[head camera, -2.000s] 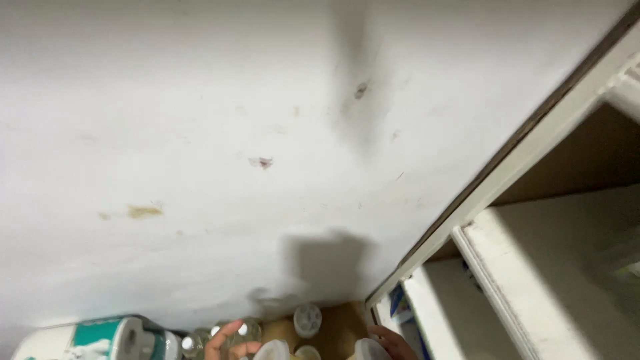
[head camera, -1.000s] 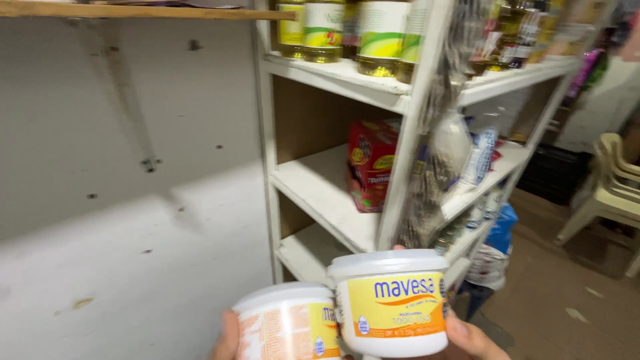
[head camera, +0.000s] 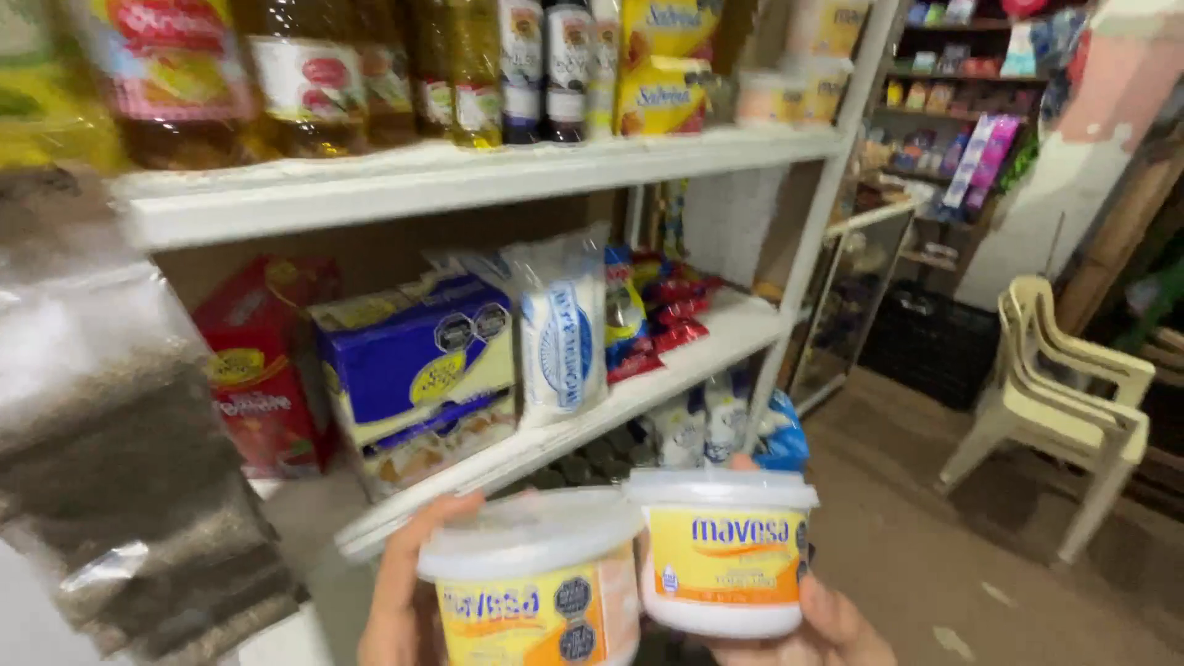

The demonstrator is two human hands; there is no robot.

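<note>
Two white-lidded Mavesa plastic tubs are held side by side at the bottom centre of the head view. My left hand [head camera: 402,592] is closed around the left tub [head camera: 518,592], its fingers along the left side and rim. My right hand [head camera: 832,620] grips the right tub [head camera: 726,555] from below and the right, with a fingertip showing behind its lid. The lids touch or nearly touch. The lower parts of both hands are cut off by the frame. Similar tubs [head camera: 772,100] stand on the upper shelf of the white rack [head camera: 518,180].
Oil bottles [head camera: 310,83], dark sauce bottles and yellow packets fill the upper shelf. Below stand a red box [head camera: 264,370], a blue box [head camera: 416,361] and a white bag [head camera: 562,342]. Hanging sachets [head camera: 139,444] are close on the left. Stacked plastic chairs [head camera: 1064,407] stand right.
The view has swung from a white wall to the shelving rack. Both tubs, partly visible at the bottom edge earlier, are now in fuller view, still in my hands.
</note>
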